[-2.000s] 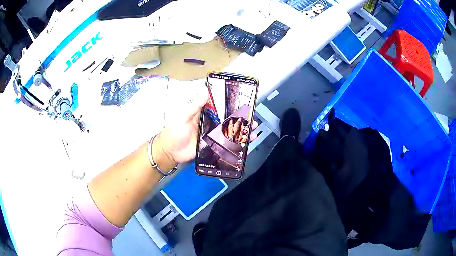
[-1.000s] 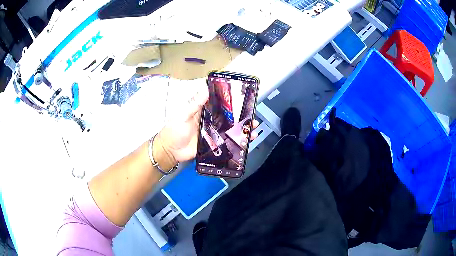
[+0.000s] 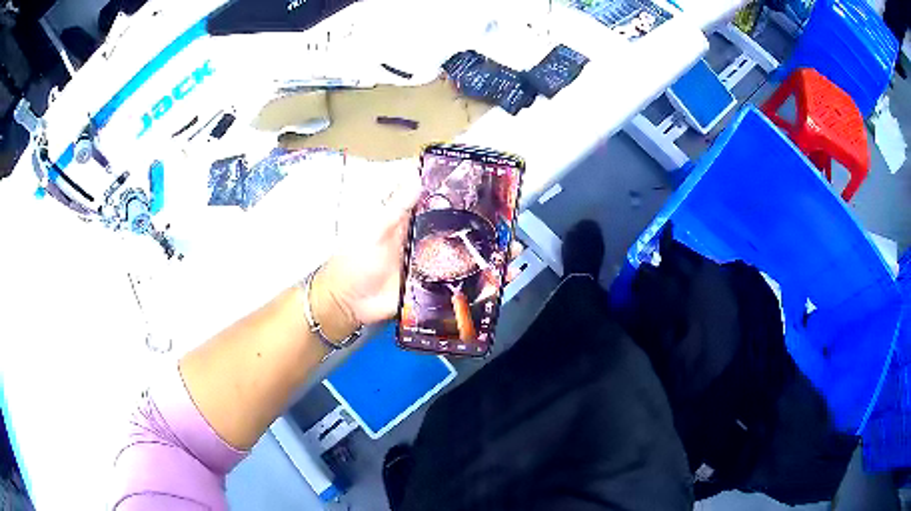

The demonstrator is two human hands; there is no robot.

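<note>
My left hand (image 3: 378,261), bare with a metal bangle at the wrist, comes in from the lower left and holds a smartphone (image 3: 460,250). The phone is upright, its lit screen facing me and showing a dark round pan with food in it. My fingertips show at the phone's right edge; the rest of the fingers are hidden behind it. My right hand is not in view.
The sewing machine (image 3: 172,100) stands at upper left. A brown piece (image 3: 350,112), black pieces (image 3: 489,78) and small dark strips lie on the tabletop. A blue bin (image 3: 769,190) with black cloth (image 3: 734,369) and a red stool (image 3: 821,118) are right. Blue pedals (image 3: 388,384) are below.
The picture on the phone screen has changed to the pan. The whole view has shifted very slightly. My left hand keeps the same hold on the phone.
</note>
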